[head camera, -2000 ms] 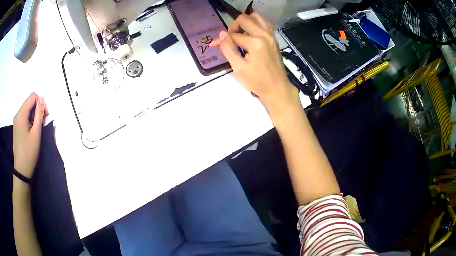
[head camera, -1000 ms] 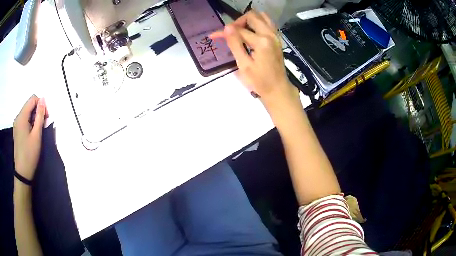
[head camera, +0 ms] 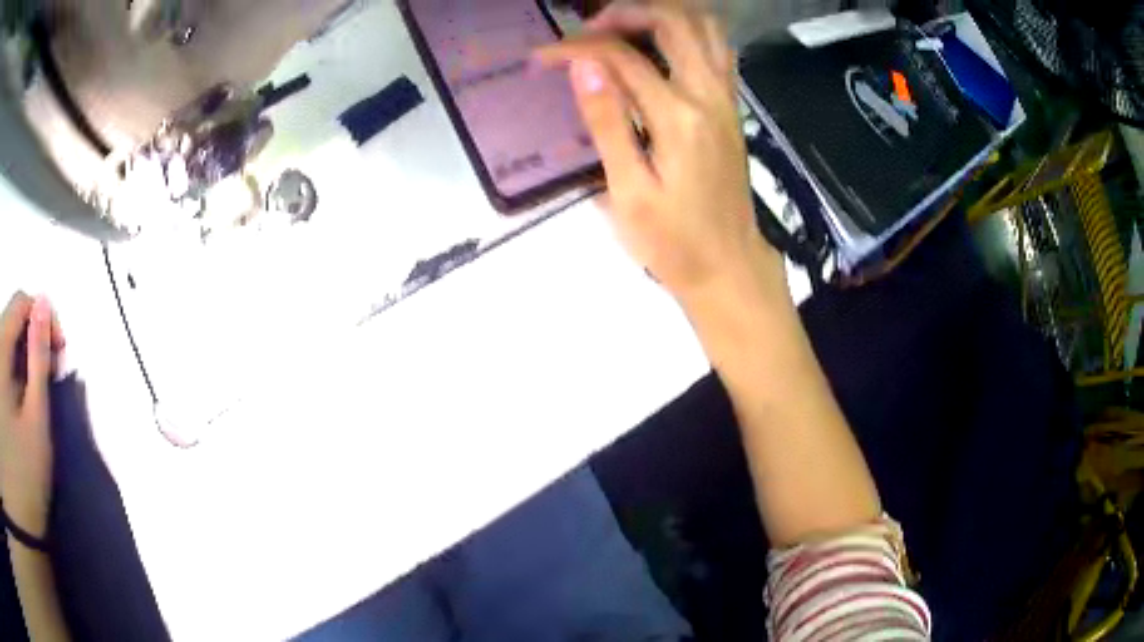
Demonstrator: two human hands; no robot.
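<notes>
A smartphone [head camera: 502,107] with a lit pinkish screen lies on the white machine table [head camera: 439,376], right of the needle area. My right hand [head camera: 684,163] is over the phone's right side, fingers bent and apart, index finger pointing at the screen; it holds nothing visible. Whether the fingertip touches the glass cannot be told. My left hand [head camera: 28,376] rests at the table's left edge by navy cloth [head camera: 94,527], partly cut off by the frame, its fingers curled together; no object shows in it.
The machine head [head camera: 57,138] and blurred presser foot [head camera: 188,169] are at upper left. A grey disc [head camera: 291,196] and a dark fabric scrap [head camera: 381,110] lie between needle and phone. A black stack [head camera: 878,126] with a blue item [head camera: 976,78] is at right, near yellow frames [head camera: 1104,238].
The view has shifted and tilted, so the machine head looks larger and the left hand nearer the edge. The red strokes on the phone screen are gone. My right hand stays over the phone.
</notes>
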